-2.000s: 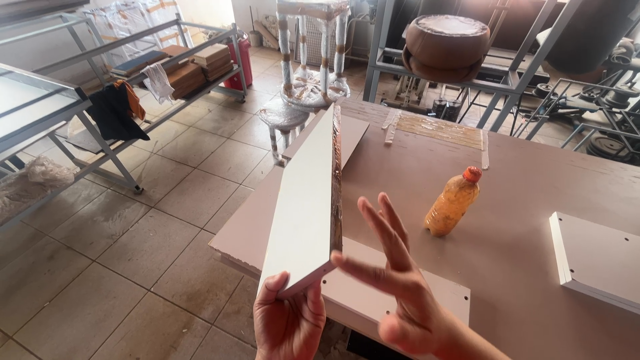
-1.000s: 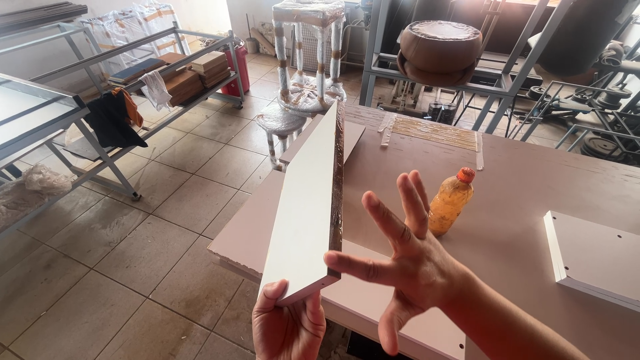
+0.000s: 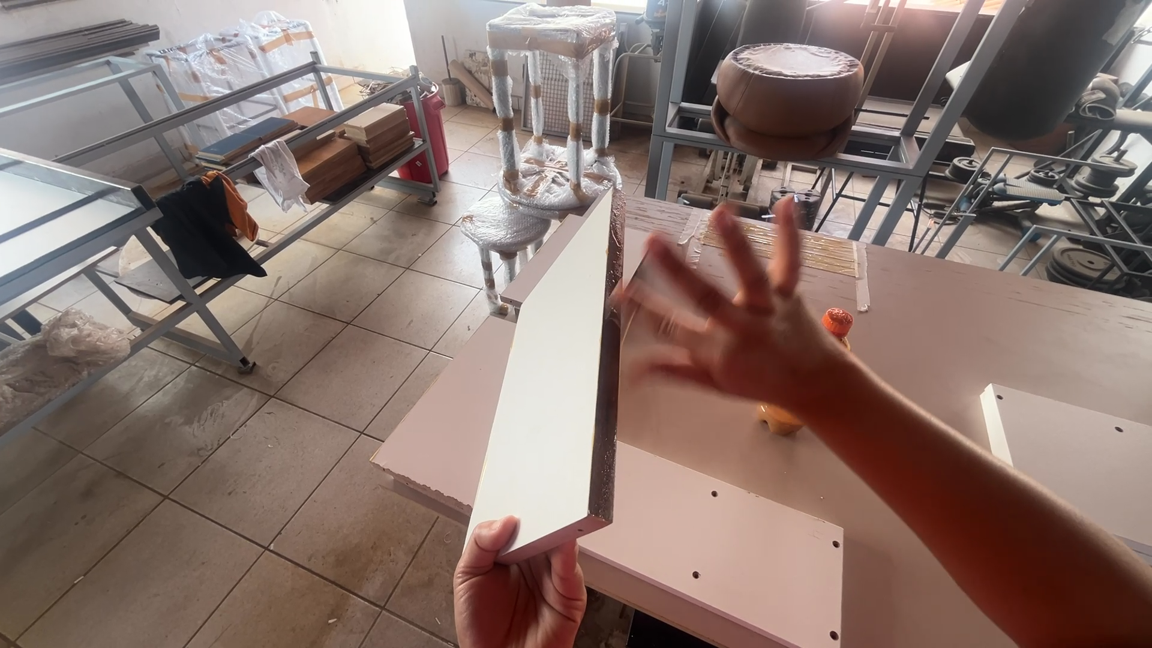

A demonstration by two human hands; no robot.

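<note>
My left hand (image 3: 520,585) grips the near end of a white panel (image 3: 549,378) with a slanted far end, thumb on its pale face. The panel is held up over the table's left edge, its dark, rough, glossy long edge facing right. Beside that edge my right hand (image 3: 733,315) is spread and blurred; whether a fingertip touches the edge I cannot tell. A plastic bottle (image 3: 837,322) with an orange cap stands behind my right wrist, partly hidden. Below lies a flat panel with drilled holes (image 3: 720,540).
The table (image 3: 936,360) spreads to the right, bearing another drilled panel (image 3: 1071,459). Stools in plastic wrap (image 3: 553,108) stand beyond it. A metal rack (image 3: 297,216) with boards and cloths is at the left. Round brown cushions (image 3: 787,90) rest on a frame behind.
My right hand has moved up along the panel's dark edge, toward its far end, fingers spread. My left hand keeps its hold on the near end.
</note>
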